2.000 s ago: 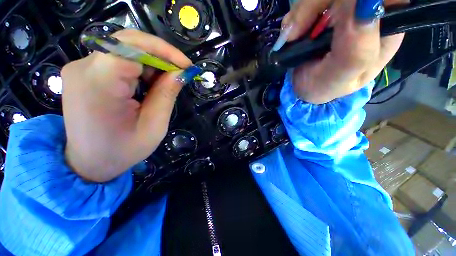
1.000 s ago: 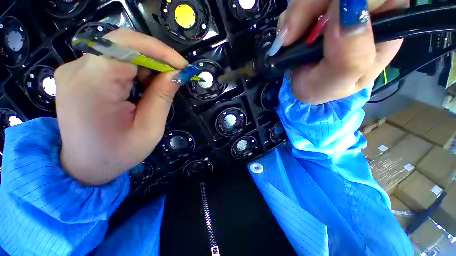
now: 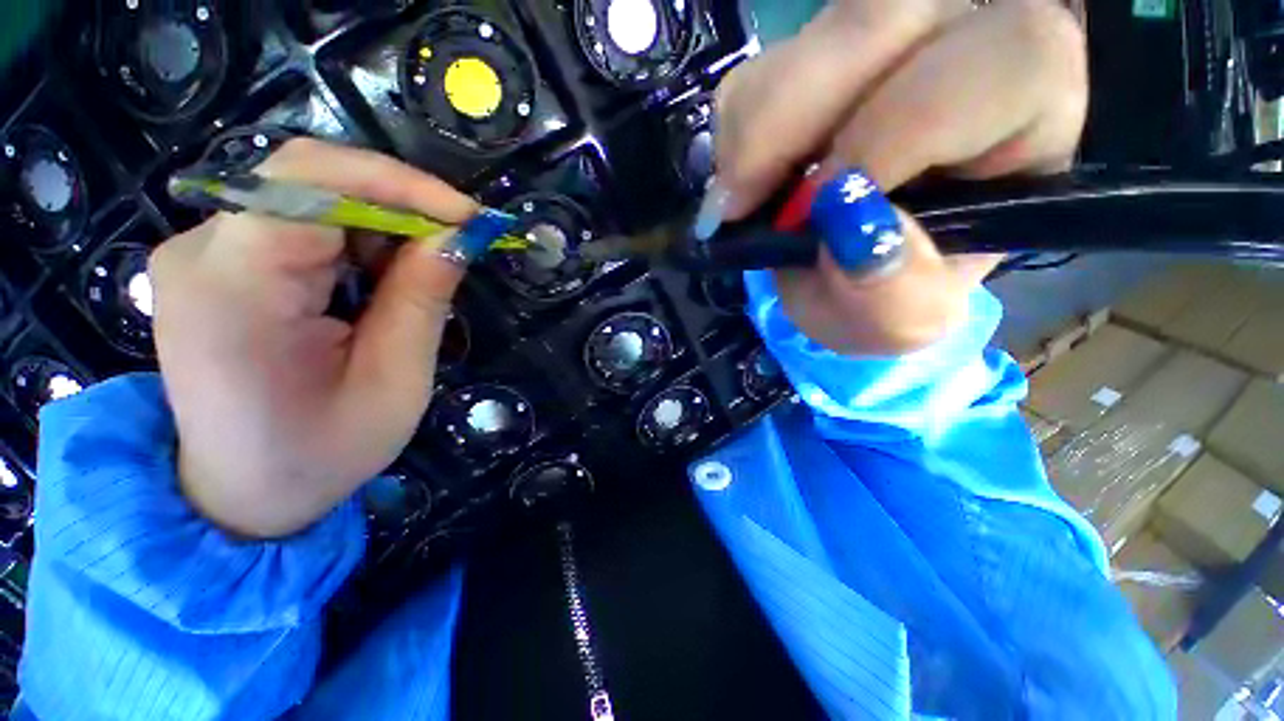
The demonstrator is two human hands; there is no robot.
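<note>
My left hand (image 3: 289, 324) holds a slim yellow tool with dark marks (image 3: 338, 211), perhaps tweezers. Its point is at the pale centre of a round black component (image 3: 545, 249) in a tray pocket. My right hand (image 3: 901, 183) grips the black handle of a soldering iron (image 3: 1042, 218), its cable running off to the right. The iron's narrow, blurred tip points left at the same component. Whether either tip touches it, I cannot tell. The glossy black tray (image 3: 317, 71) holds several more round parts, one with a yellow centre (image 3: 473, 86).
The tray reaches down to the black zipped top (image 3: 620, 606) and blue smock. Cardboard cartons (image 3: 1197, 380), some in clear film, are at the right on the grey floor. A black cable (image 3: 1070, 254) hangs behind my right hand.
The tray parts appear slightly further left and, mostly, lower. My right hand has moved left and turned, its thumb now lower on the handle. My left hand and the yellow tool have shifted slightly left.
</note>
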